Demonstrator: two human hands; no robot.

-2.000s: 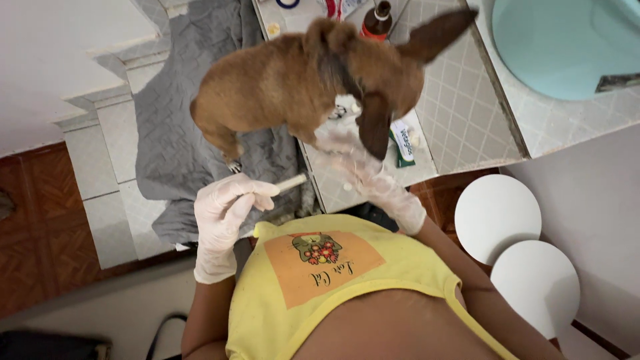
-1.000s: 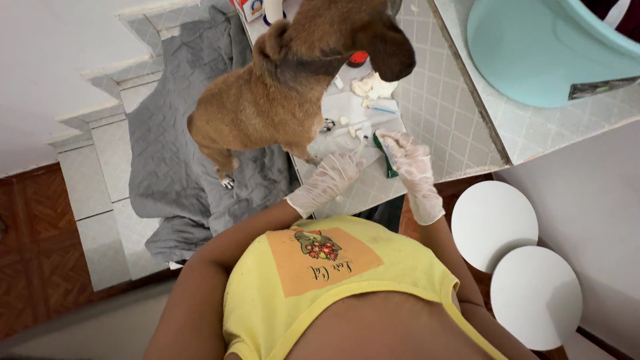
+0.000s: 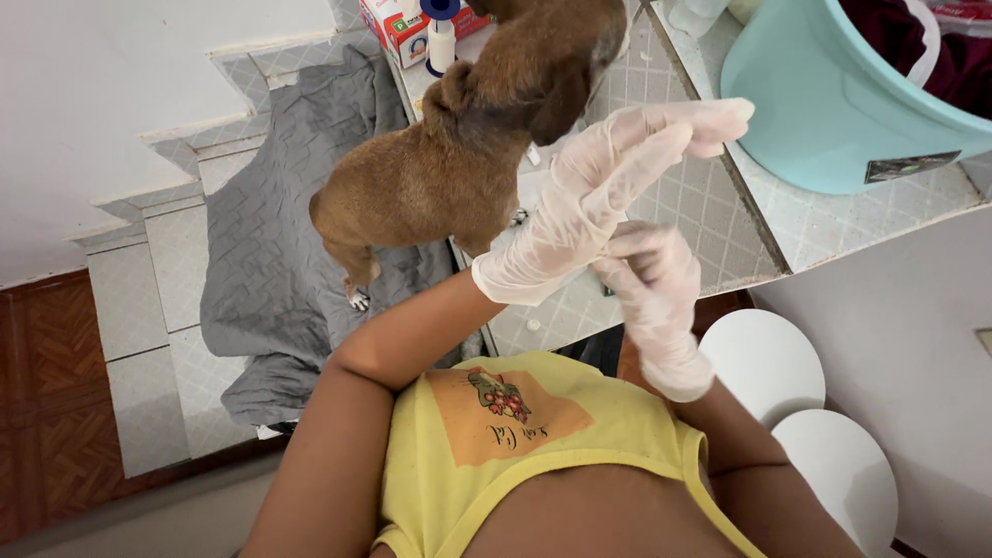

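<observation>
My left hand (image 3: 612, 186), in a translucent white glove, is raised with its fingers extended and nothing held in them. Close below it, my gloved right hand (image 3: 659, 287) is bent and slightly blurred, its fingertips pinching at the left glove near the heel of the palm. A brown dog (image 3: 426, 186) stands beyond my left forearm, one hind paw on a grey quilted blanket (image 3: 271, 225) and a front paw on the white tiled ledge (image 3: 515, 337). Its head is at the top edge, partly cut off. My hands cover part of the ledge.
A light blue tub (image 3: 806, 101) holding dark red cloth stands on the upper right tiles. A white tape spool (image 3: 441, 46) with blue ends stands by a red and white box (image 3: 399, 35). Tiled steps (image 3: 139, 310) lie left, two round white tops (image 3: 763, 364) lower right.
My hands have come up and together from near the ledge beside the dog. The small white stick seen in my left hand two seconds ago is no longer there. The dog's head has turned away.
</observation>
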